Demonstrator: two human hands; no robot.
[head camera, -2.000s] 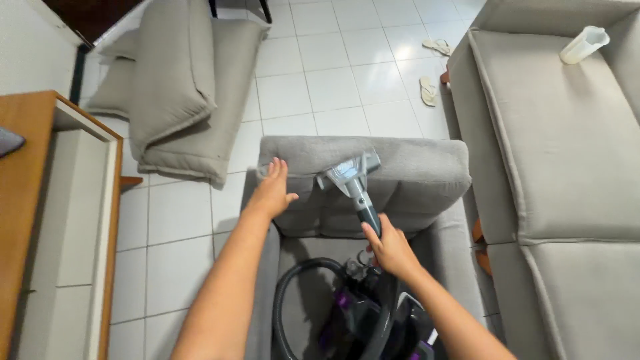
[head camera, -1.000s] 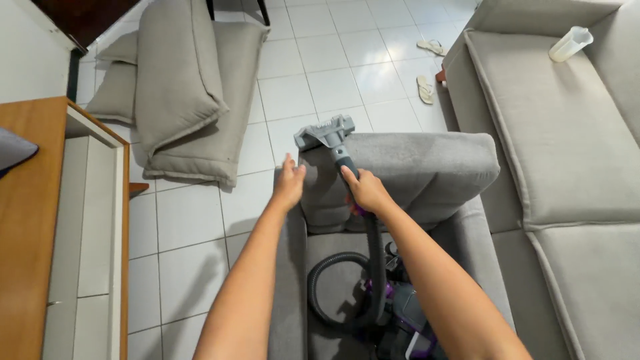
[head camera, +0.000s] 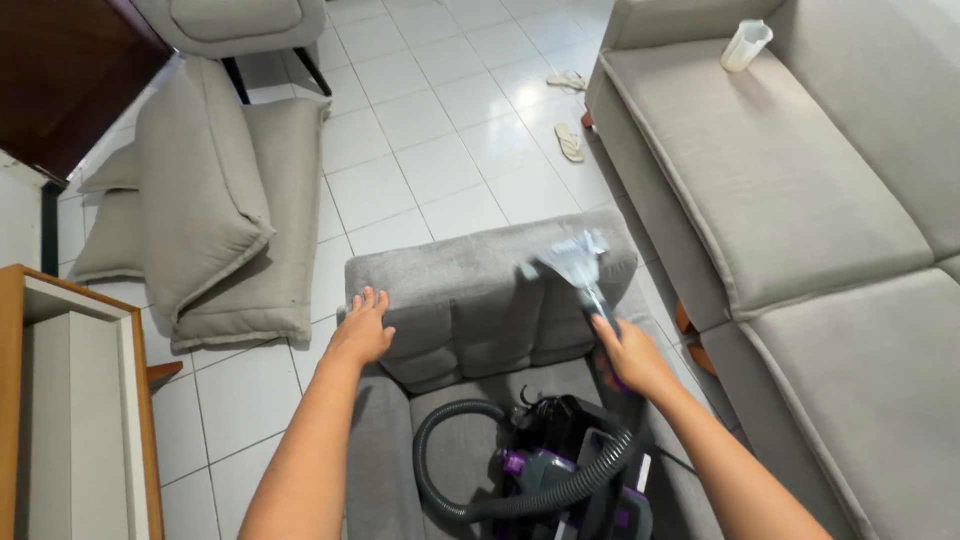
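Observation:
My right hand (head camera: 634, 352) grips the dark handle of an upholstery cleaning nozzle (head camera: 574, 259). The nozzle's clear, wide head is over the right part of the backrest top of a grey tufted armchair (head camera: 450, 266); motion blurs it slightly. At the backrest's left end, my left hand (head camera: 364, 326) rests with fingers spread, holding nothing. A black and purple portable cleaning machine (head camera: 555, 465) stands on the armchair's seat, and its ribbed hose (head camera: 525, 502) loops around the front and left of it.
To the right stands a beige sofa (head camera: 765, 172) with a translucent plastic jug (head camera: 746, 45) on it. Beige cushions (head camera: 202, 187) lie piled on the tiled floor at left, near another chair (head camera: 240, 22). A wooden cabinet (head camera: 142, 420) is at lower left. Flip-flops (head camera: 568, 142) lie beside the sofa.
My right hand has carried the nozzle from the backrest's left end to its right part. My left hand stays by the left end. The view has tilted up, showing another chair.

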